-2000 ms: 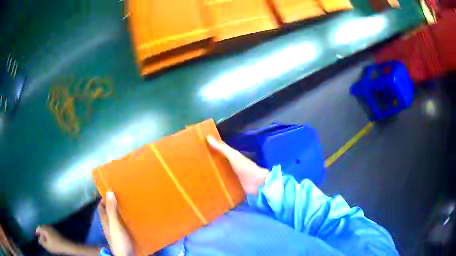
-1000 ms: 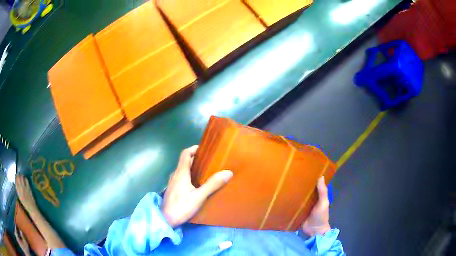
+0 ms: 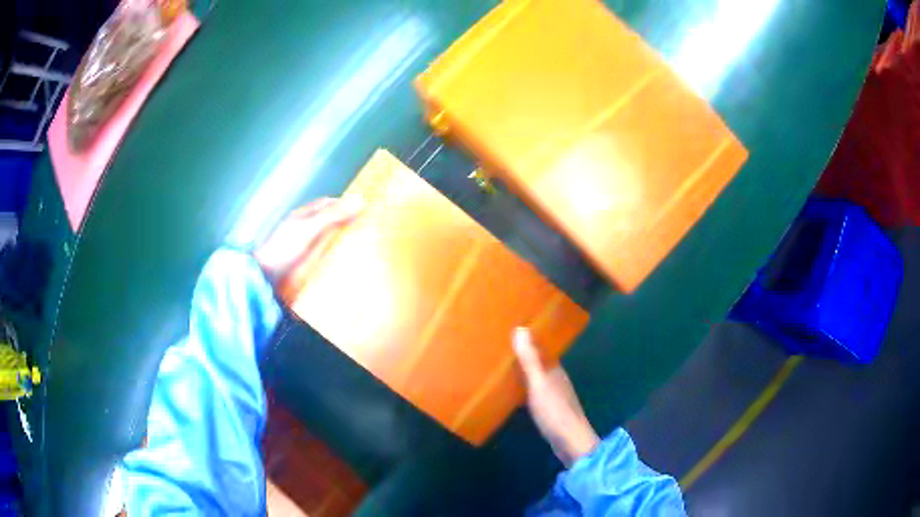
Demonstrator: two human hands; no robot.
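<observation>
An orange tray bundle with thin bands across it lies tilted in front of me, over the green bench. My left hand grips its upper left end. My right hand holds its lower right end, thumb on top. A second orange tray bundle lies on the bench just beyond, parallel to mine, with a gap between them. Whether my bundle touches the bench I cannot tell.
The green bench curves around. A pink sheet with a clear bag is at upper left. A yellow object is at the left edge. A blue stool and red trays are at right.
The banded bundle has moved from above my lap to over the bench, beside another bundle. The view has shifted, bringing in the pink sheet; the loose bands are out of view.
</observation>
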